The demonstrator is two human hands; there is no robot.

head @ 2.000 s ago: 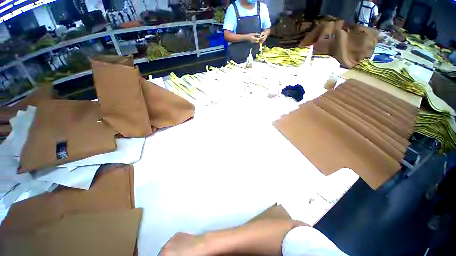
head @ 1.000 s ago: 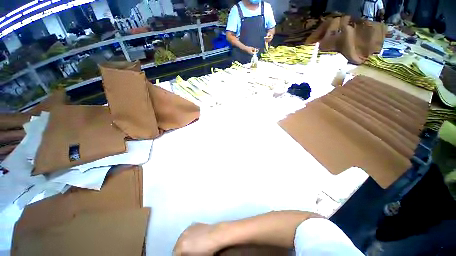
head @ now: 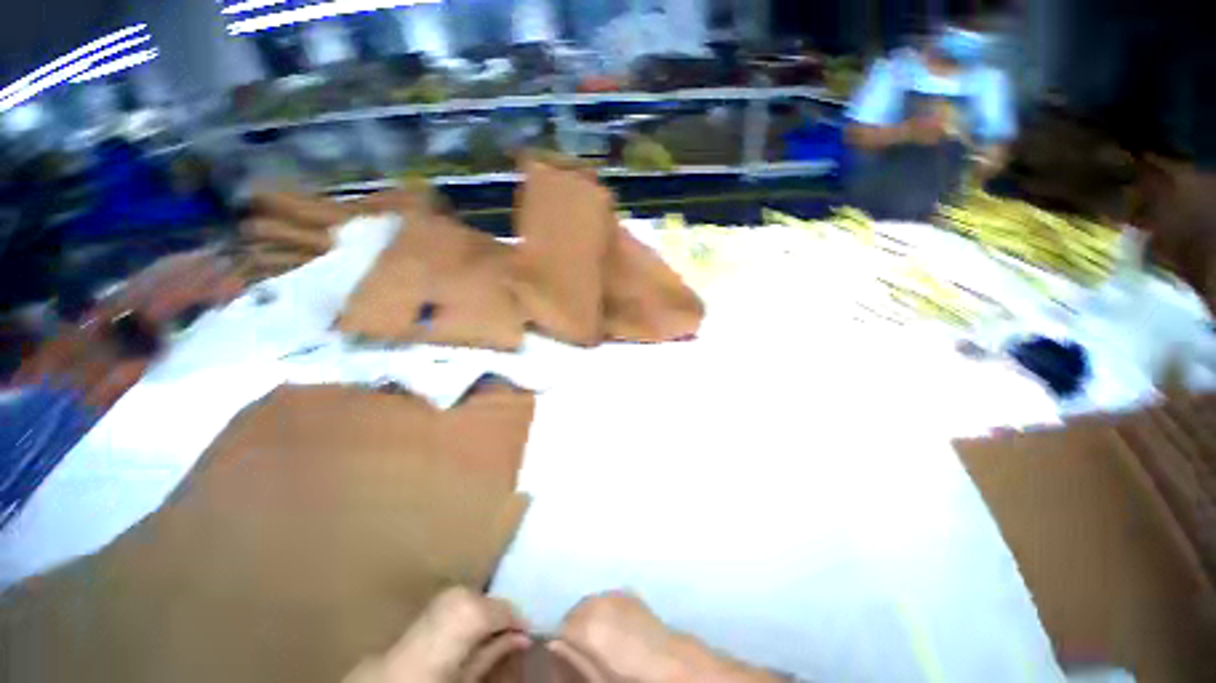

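Observation:
My left hand (head: 447, 640) and my right hand (head: 627, 640) are close together at the bottom edge, blurred and partly cut off. Their fingers pinch a small visible part of a brown panel (head: 538, 663) between them; the rest of it is out of the picture. The loose brown panel stack (head: 347, 520) lies left of my hands, its top sheet reaching close to my left hand. The overlapped row of brown panels (head: 1087, 520) is at the right, cut off by the edge.
Folded brown pieces (head: 567, 254) stand beyond the stack, with white paper sheets (head: 454, 374) under them. A dark lump (head: 1051, 363) and yellow strips (head: 1027, 240) lie on the white table covering (head: 747, 454). A masked person (head: 934, 127) stands across the table.
The view has swung left, so table things sit farther right. My left hand now shows beside my right hand, and a brown piece shows between them. The picture is more blurred.

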